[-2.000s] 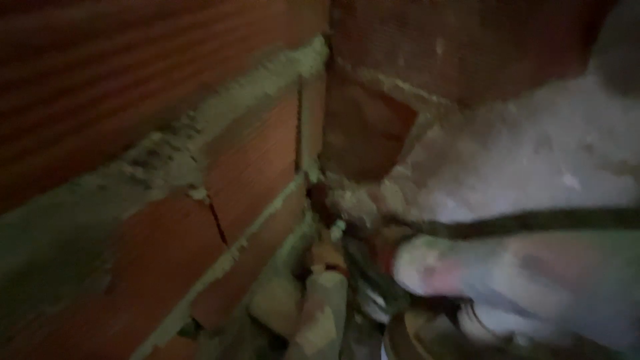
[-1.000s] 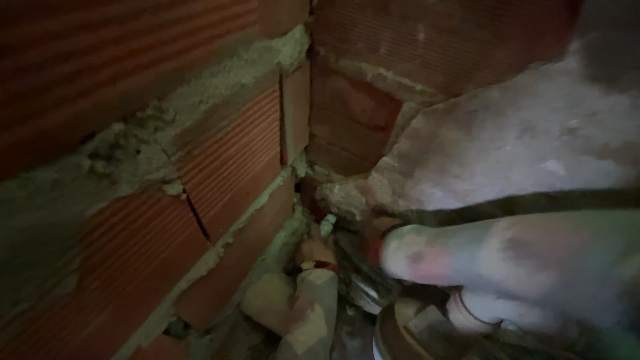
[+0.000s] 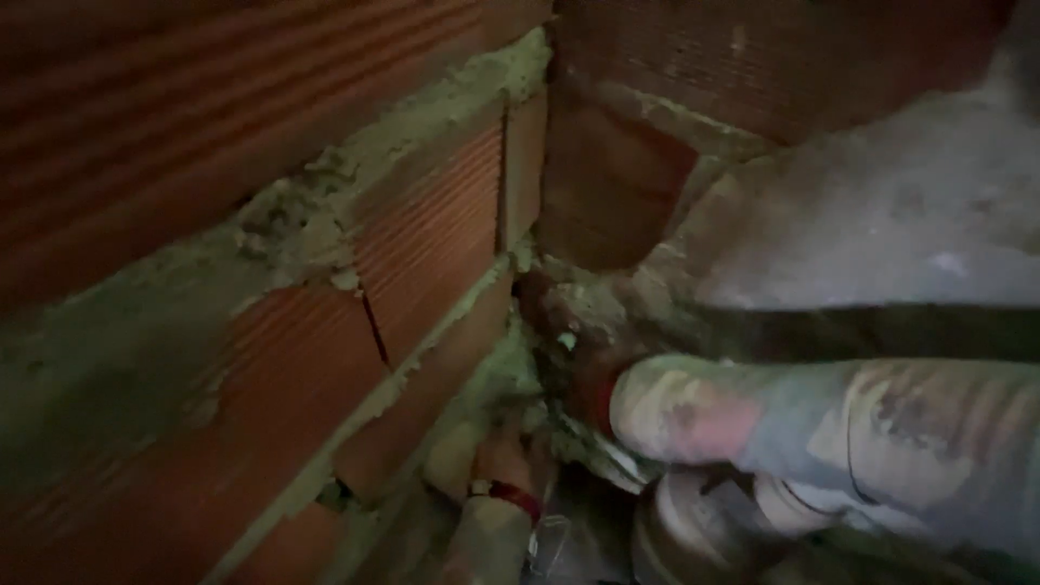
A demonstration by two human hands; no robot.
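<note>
The light is dim and blurred. My left hand, with a red band at its wrist, is low beside the brick wall, near mortar rubble at the wall's foot. Its fingers blur into the dark rubble, so what it touches cannot be told. My right hand reaches from a patterned sleeve into the corner, close to a small pale green piece. Shadow hides its fingers and anything in them.
A second brick wall meets the first at the corner, with a rough pale surface on the right. A shoe is below the right sleeve. Clear plastic lies by the left wrist.
My left hand has moved down, away from the pale green piece in the corner. My right arm stays stretched toward the corner.
</note>
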